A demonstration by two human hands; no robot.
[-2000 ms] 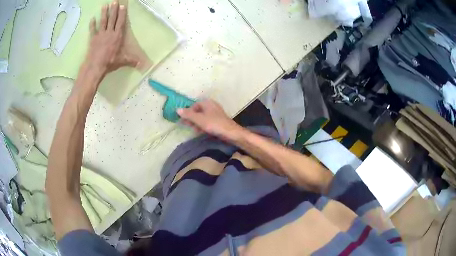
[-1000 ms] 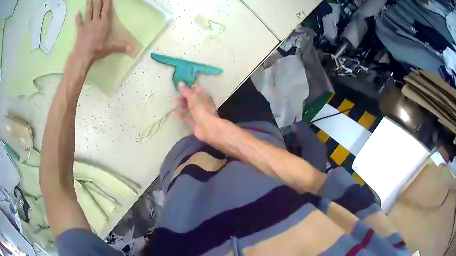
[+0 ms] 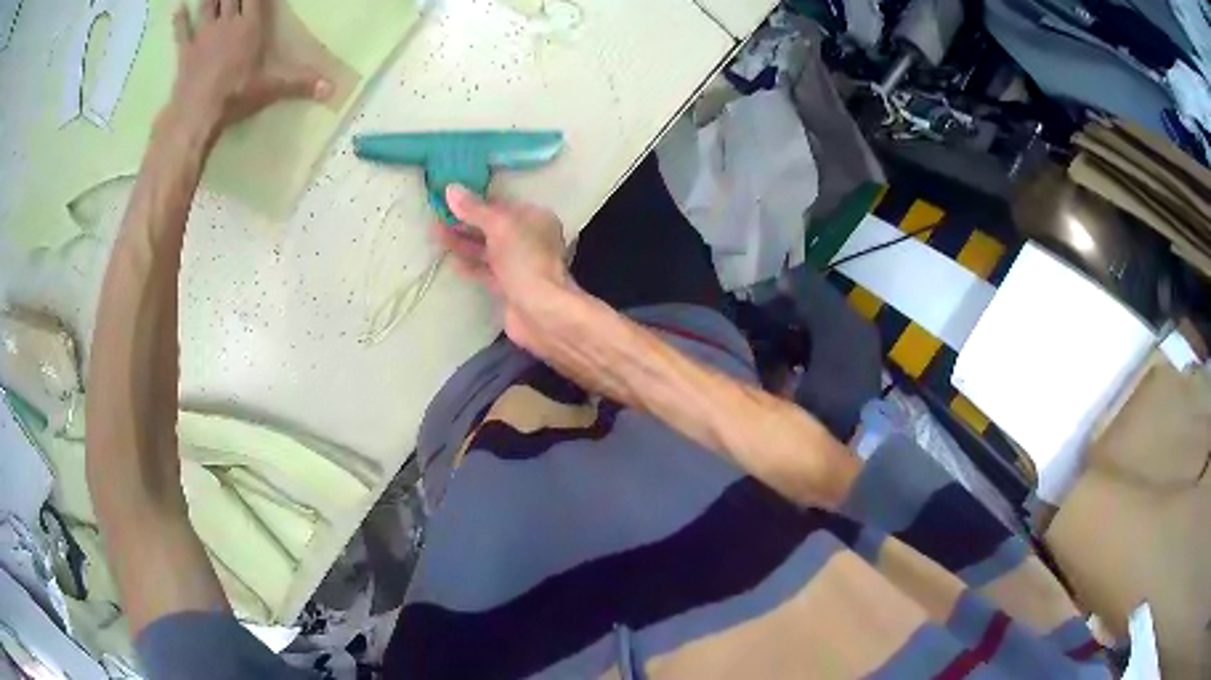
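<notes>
My left hand (image 3: 239,67) lies flat with fingers spread on the pale yellow-green fabric lay (image 3: 259,173) at the upper left, partly over a tan piece; its fingertips reach the picture's top edge. My right hand (image 3: 511,246) holds the short grip of a teal T-shaped hand press (image 3: 458,149). The press's straight bar points away from me, over the off-white table right of the lay. A white U-shaped paper pattern (image 3: 100,67) lies on the lay at the far left.
The off-white table (image 3: 279,332) carries thin offcut strips (image 3: 405,286), a tan block (image 3: 40,352) and a heap of pale green fabric (image 3: 252,492) at lower left. Grey scraps (image 3: 744,186), a white sheet (image 3: 1056,352) and brown cardboard (image 3: 1142,199) lie beyond the table's edge at right.
The teal press has turned so its bar runs nearly level across the picture, with my right hand on its grip below. My left hand stays flat on the lay. The view has shifted.
</notes>
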